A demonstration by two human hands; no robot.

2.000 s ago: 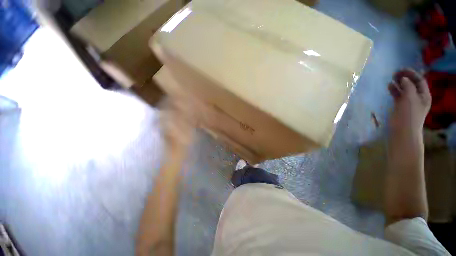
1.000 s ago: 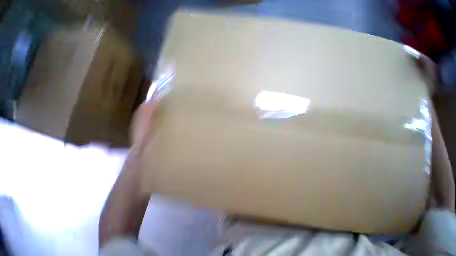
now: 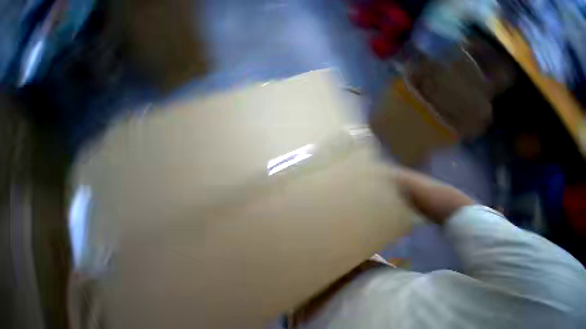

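A large closed brown cardboard carton (image 3: 225, 212) with shiny clear tape fills the lower left and middle of the head view, blurred, close to my body. My right hand (image 3: 411, 186) is at the carton's right side and holds it; the fingers are hidden by the carton. My left hand (image 3: 80, 299) shows only as a faint blurred strip at the carton's left edge; its fingers cannot be made out.
A brown carton (image 3: 405, 122) stands on the floor to the right, with a dark bulky thing beside it. Red items (image 3: 382, 26) lie at the top. A bench with an orange-yellow edge (image 3: 540, 71) runs along the upper right. Dark blurred shapes are at the left.
The carton was lifted up to my body between both hands. Since then the view has turned, and the carton now sits lower left and tilted. The bench edge has come into view.
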